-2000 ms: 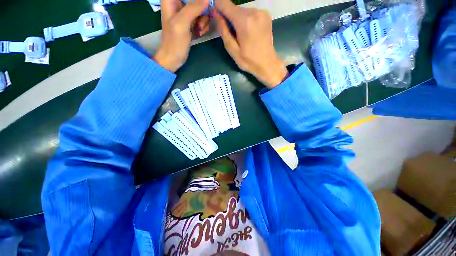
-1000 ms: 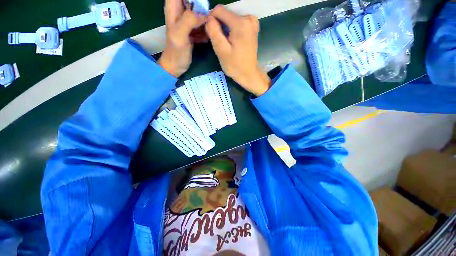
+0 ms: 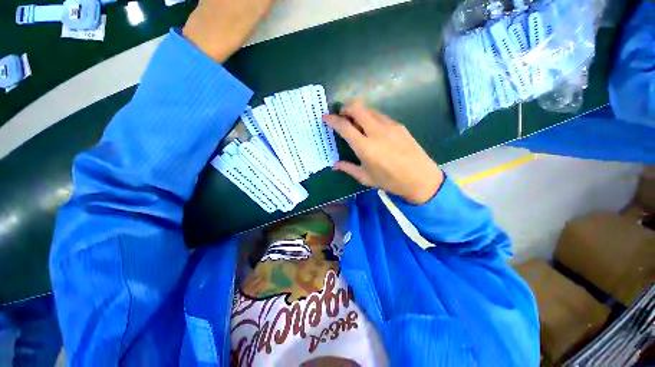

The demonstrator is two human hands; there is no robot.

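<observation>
Light blue watch straps [image 3: 294, 136] with rows of small holes lie fanned in two overlapping groups on the dark green worktop. My right hand [image 3: 384, 154] is at the right edge of the fan, its thumb and fingers apart beside the outermost strap; I cannot tell whether the fingertips touch it. My left hand [image 3: 228, 25] reaches over the pale rail at the top edge. Its fingers are cut off by the picture's edge, so what they hold is hidden.
A part-assembled watch [image 3: 75, 13] lies on a white label on the green belt [image 3: 43, 79], with others near it. The pale rail [image 3: 86, 118] curves along the belt. A clear bag of straps [image 3: 510, 61] lies at right. A blue sleeve [image 3: 635, 79] and brown cartons [image 3: 603, 251] are beyond.
My hands have parted. My right hand has come down to the strap fan; my left has moved up and left, partly out of view. The belt watches have shifted in view.
</observation>
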